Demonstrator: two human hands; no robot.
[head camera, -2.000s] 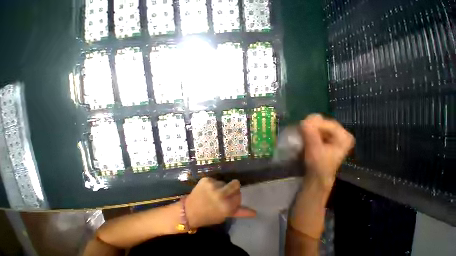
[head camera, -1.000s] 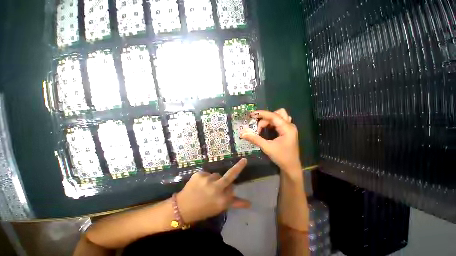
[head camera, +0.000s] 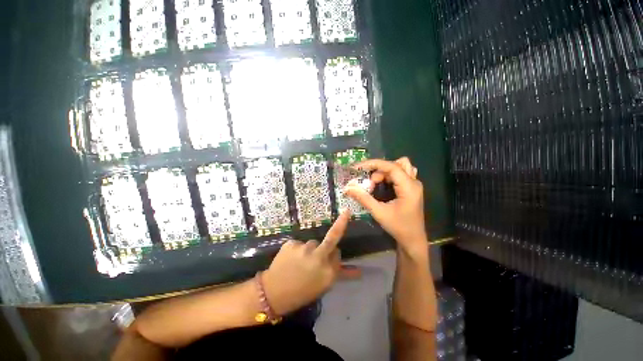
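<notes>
A blister tray (head camera: 282, 243) holds rows of circuit boards, most of them covered with whitish dotted sheets. The circuit board (head camera: 350, 156) at the right end of the near row shows green at its top. A dome sheet (head camera: 350, 185) lies over its middle and lower part, pinched at its right side by my right hand (head camera: 396, 197), thumb and index finger together. My left hand (head camera: 304, 268) is below the board; its index fingertip touches the sheet's lower end, and it grips nothing. Whether the sheet lies flat on the board is hidden by the fingers.
Stacked black ribbed trays (head camera: 543, 127) stand at the right. A dotted white strip of sheet stock (head camera: 17, 240) lies at the left edge. The table edge curves below the tray. A dark box-like object (head camera: 518, 310) is below the stack.
My right hand has moved left from beside the tray with the sheet, onto the last near-row board. My left index finger has extended up to that board. The whole view has shifted.
</notes>
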